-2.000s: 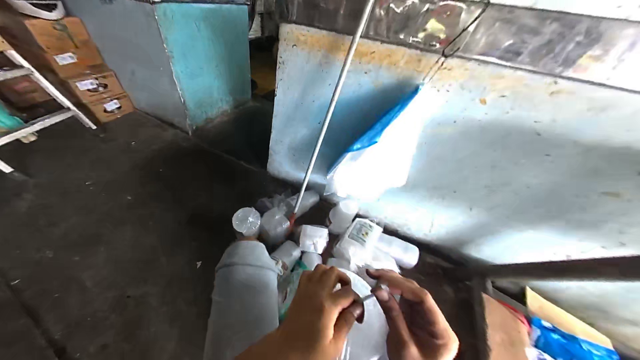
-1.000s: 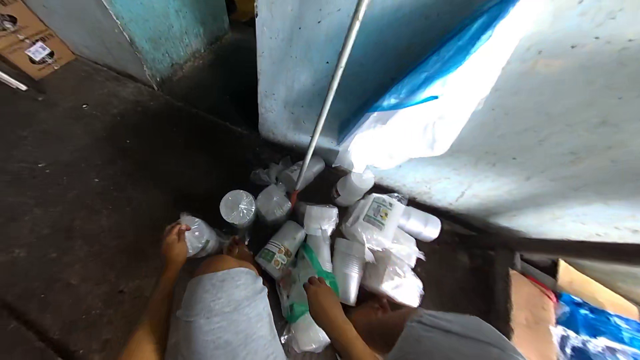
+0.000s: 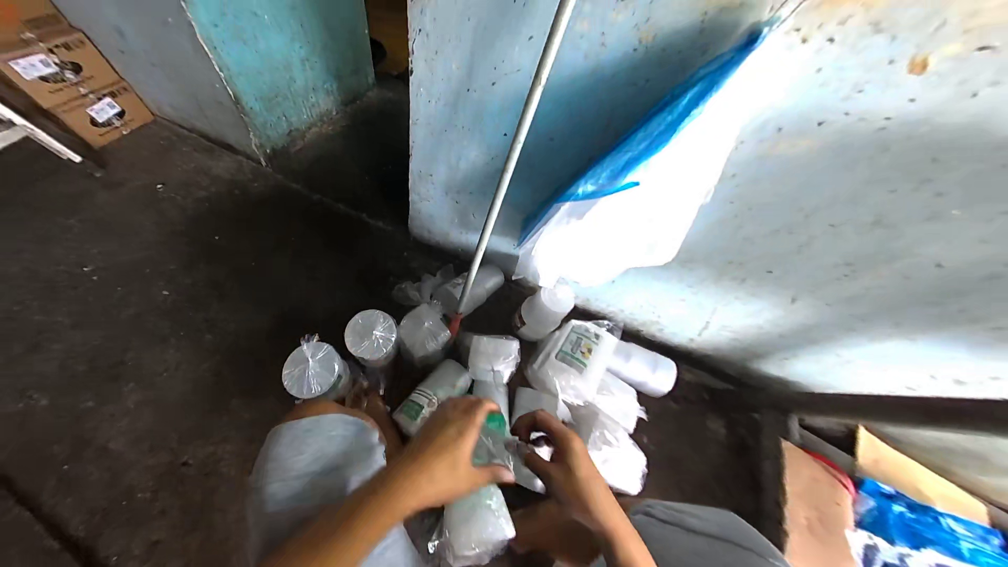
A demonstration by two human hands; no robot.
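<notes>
My left hand (image 3: 453, 453) grips a clear plastic bag with green print (image 3: 493, 441) between thumb and fingers, low in the middle of the view. My right hand (image 3: 559, 465) pinches the other side of that bag with curled fingers. Below them lies a plastic-wrapped stack of white containers (image 3: 476, 524). Around and beyond my hands several wrapped stacks lie on the floor, among them a pack with a green label (image 3: 579, 350) and a stack of clear cups (image 3: 429, 398). Two wrapped stacks, one with a knotted top (image 3: 313, 370) and one round-ended (image 3: 371, 337), stand by my left knee.
A white pole (image 3: 516, 150) leans with its red end among the packs. A blue and white plastic sack (image 3: 630, 205) hangs against the pale blue wall (image 3: 858, 205). An open cardboard box (image 3: 815, 496) holds blue plastic at lower right. Cardboard boxes (image 3: 98, 94) stand at upper left.
A second ago my left hand was at the wrapped stack beside my left knee; that stack now stands there released. Both hands have come together at the green-printed bag.
</notes>
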